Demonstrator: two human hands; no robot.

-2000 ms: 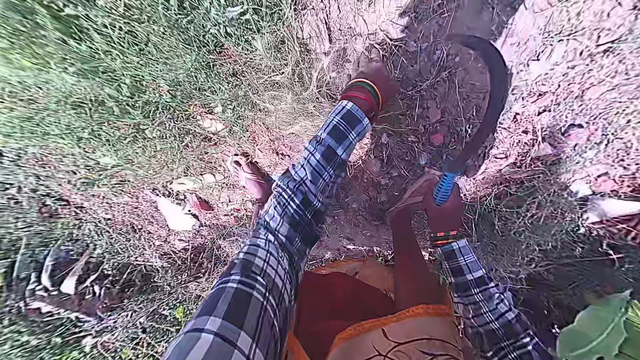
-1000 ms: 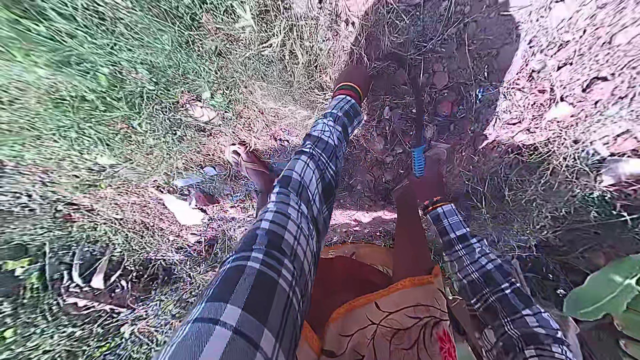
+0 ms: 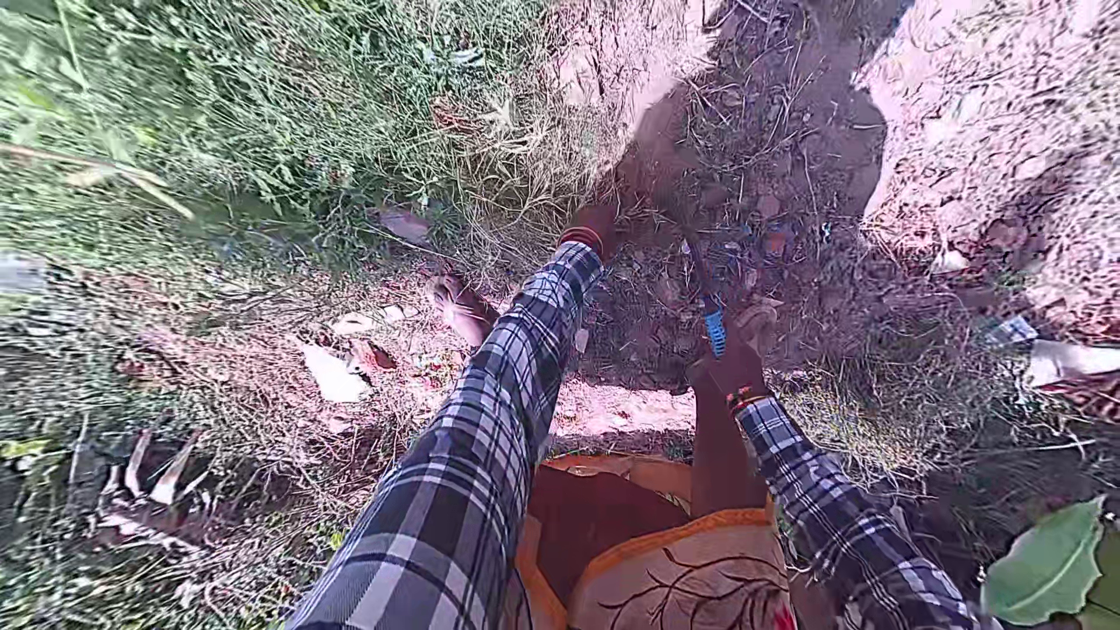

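My right hand [image 3: 737, 366] is closed around the blue-wrapped handle [image 3: 716, 332] of a sickle, low and right of the middle. The dark sickle blade [image 3: 697, 262] runs up and to the left from the handle, and its far part blends into shadow near my left hand. My left hand [image 3: 599, 219] is down at the edge of a patch of dry grass [image 3: 525, 188]; its fingers are in shadow, so whether it grips stems cannot be told. Both wrists wear bangles below checked sleeves.
Green grass [image 3: 289, 96] grows at the upper left. My feet stand apart, the left foot [image 3: 462, 308] on littered soil. A pale scrap [image 3: 335, 374] lies left of it. Broad green leaves [image 3: 1046, 564] stand at the lower right, and a whitish piece of litter [image 3: 1072, 363] lies at the right edge.
Two seconds ago the curved blade pointed up and away on the right; since then the sickle has swung left, toward my left hand. My right hand keeps its hold on the handle.
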